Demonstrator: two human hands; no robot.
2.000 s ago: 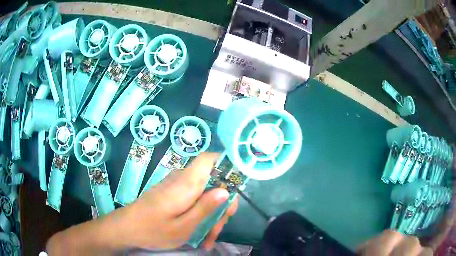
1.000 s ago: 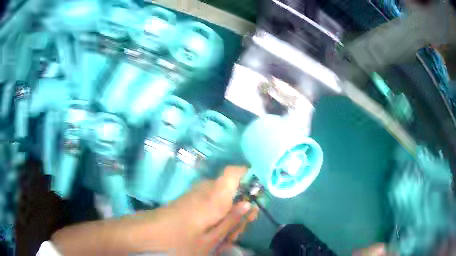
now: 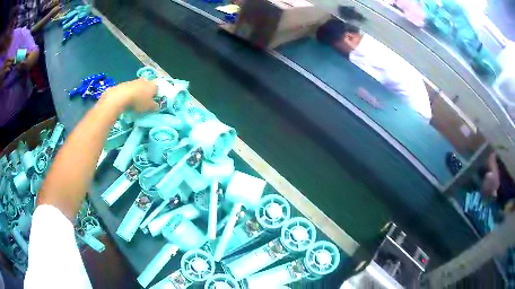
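My left hand point(image 3: 138, 96) reaches over the far end of a jumbled pile of turquoise fan bodies point(image 3: 212, 138). Its fingers touch or cover part of a fan body with a round head point(image 3: 176, 93); whether they are closed on it cannot be told. Many bodies in the pile show a small circuit board below the head. Nearer, fans with spoked heads point(image 3: 298, 233) lie side by side, some cut off by the bottom edge. My right hand and the screwdriver are out of the picture.
A carton of fans point(image 3: 34, 138) stands at left. Blue parts point(image 3: 92, 86) lie beyond my arm. The screw feeder point(image 3: 395, 257) is at bottom right. The sunken belt point(image 3: 293, 152) runs beside the pale edge strip point(image 3: 265, 175). Other people are at upper left and across the belt.
The view has swung left along the bench. My left hand no longer holds the earlier fan near the feeder and is now at the pile. The screwdriver and right hand have left view.
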